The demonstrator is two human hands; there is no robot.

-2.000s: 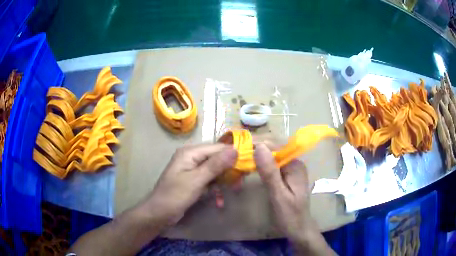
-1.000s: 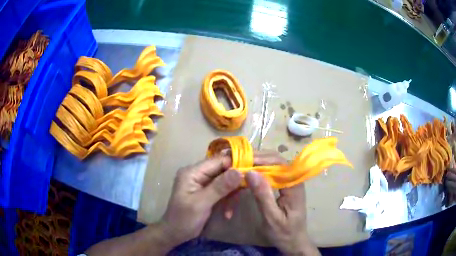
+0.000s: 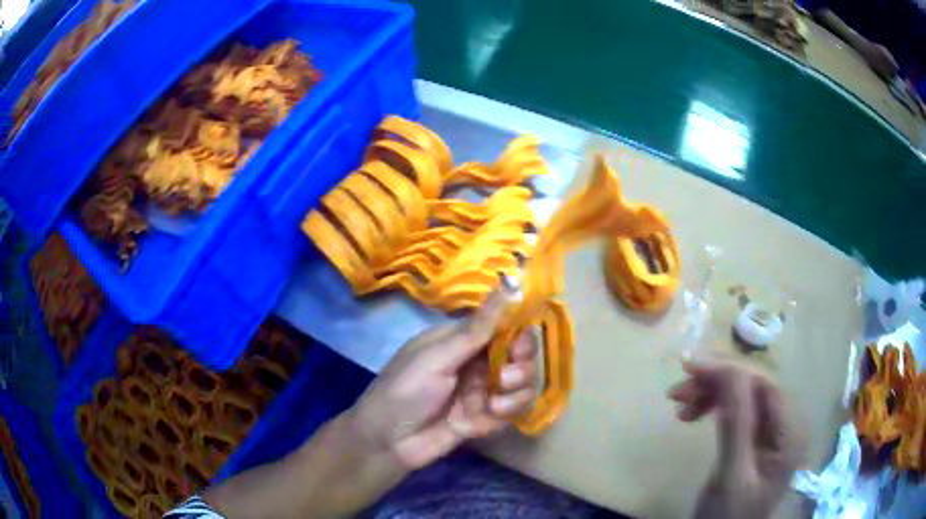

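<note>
My left hand (image 3: 462, 380) holds an orange ring-and-tail assembly (image 3: 553, 375), its loop hanging down and its wavy tail pointing up and right. My right hand (image 3: 736, 411) is apart from it over the board, blurred, with nothing visible in it. A stack of orange oval rings (image 3: 643, 266) stands on the cardboard, partly behind the tail's tip. The white glue cup (image 3: 758, 326) is beyond my right hand. A row of overlapping joined assemblies (image 3: 406, 218) lies on the metal top to the left.
A blue bin (image 3: 294, 172) with brown-orange wavy parts stands at left. Darker oval parts (image 3: 173, 405) fill a lower bin. Orange tails (image 3: 891, 400) and white crumpled scrap (image 3: 845, 482) are at right. A green surface (image 3: 609, 76) runs behind the board; another person's arm (image 3: 863, 46) shows top right.
The view has swung left. My right hand has let go of the assembly and moved away right. My left hand has turned the assembly, tail up, and it is nearer the row.
</note>
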